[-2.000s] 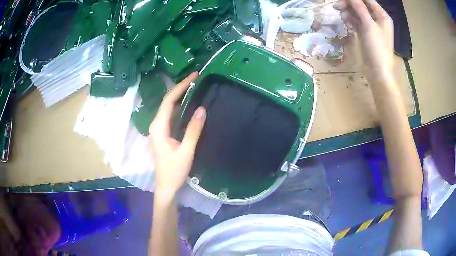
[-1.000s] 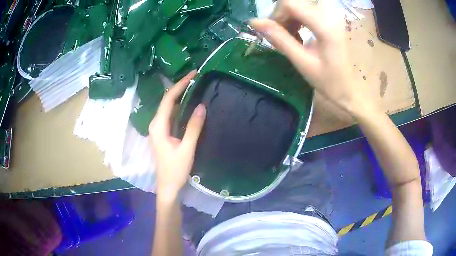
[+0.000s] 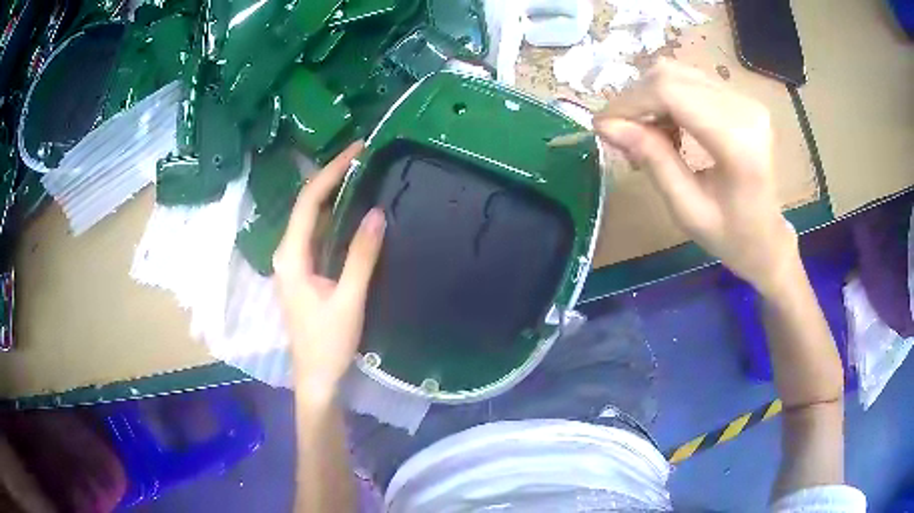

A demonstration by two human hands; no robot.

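The green housing lies at the table edge, its pale rim around a large black recess. My left hand grips its left side, thumb over the rim onto the recess edge and fingers at the outer side. My right hand is at the upper right of the housing and pinches a thin pale stick. The stick's tip is over the cover seat, near its right end. The seat strip shows a small dark hole at its left.
A heap of small green covers lies at the upper left on white ribbed sheets. Another rimmed housing is at far left. A pale dish, white scraps and a dark flat slab lie beyond my right hand.
My right hand went from the scraps to the housing's far end, then right along the seat with the stick. The housing appears slightly further left. My left hand keeps its hold.
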